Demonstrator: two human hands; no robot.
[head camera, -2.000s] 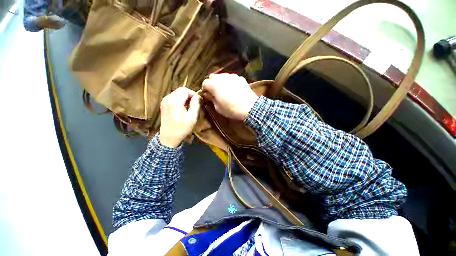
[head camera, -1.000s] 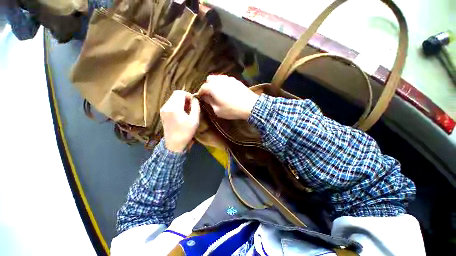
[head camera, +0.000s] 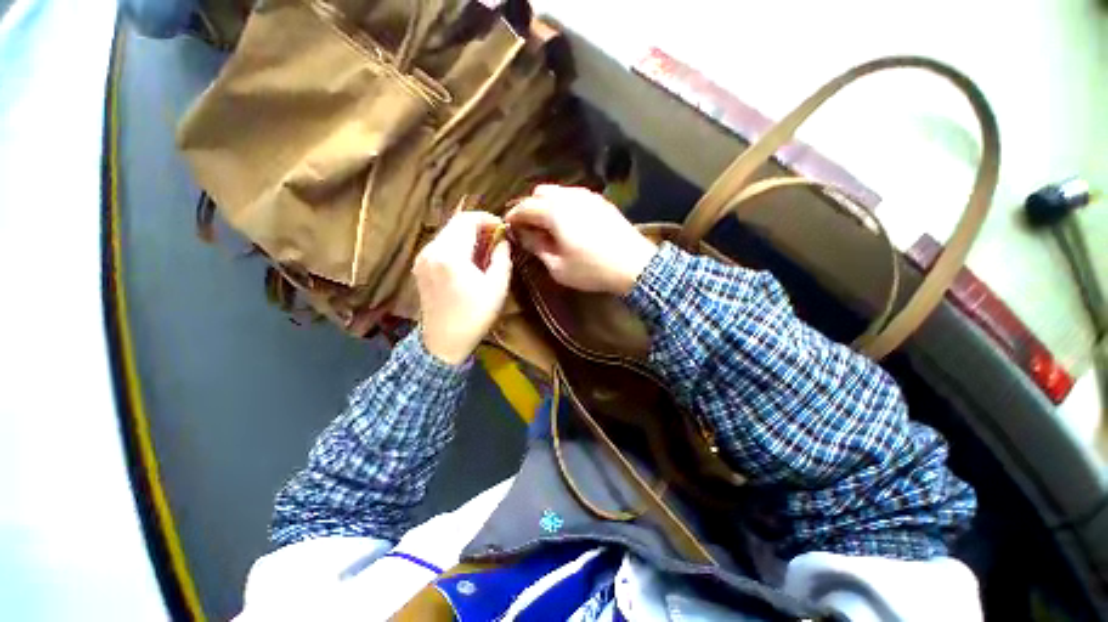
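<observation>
A brown tote bag (head camera: 626, 386) lies open across my lap, darker brown inside. Its zipper (head camera: 561, 334) runs as a thin curved line along the mouth. My left hand (head camera: 459, 287) and my right hand (head camera: 583, 241) meet at the bag's far top corner, fingertips nearly touching. Both pinch the edge around a small yellowish piece (head camera: 499, 231), mostly hidden by the fingers. One tan handle (head camera: 979, 146) stands up in loops on the right. The other handle (head camera: 608, 444) hangs down toward the apron (head camera: 535, 492).
A heap of tan bags (head camera: 304, 146) lies beyond my left hand. A table (head camera: 729, 43) with dark red strips (head camera: 717, 97) on its edge runs along the right. A hammer (head camera: 1060, 204) lies on it. A yellow line (head camera: 128, 401) crosses the left side.
The view has shifted slightly, so the hands and bag heap appear a little further right. Both hands keep pinching the same corner, with small finger shifts.
</observation>
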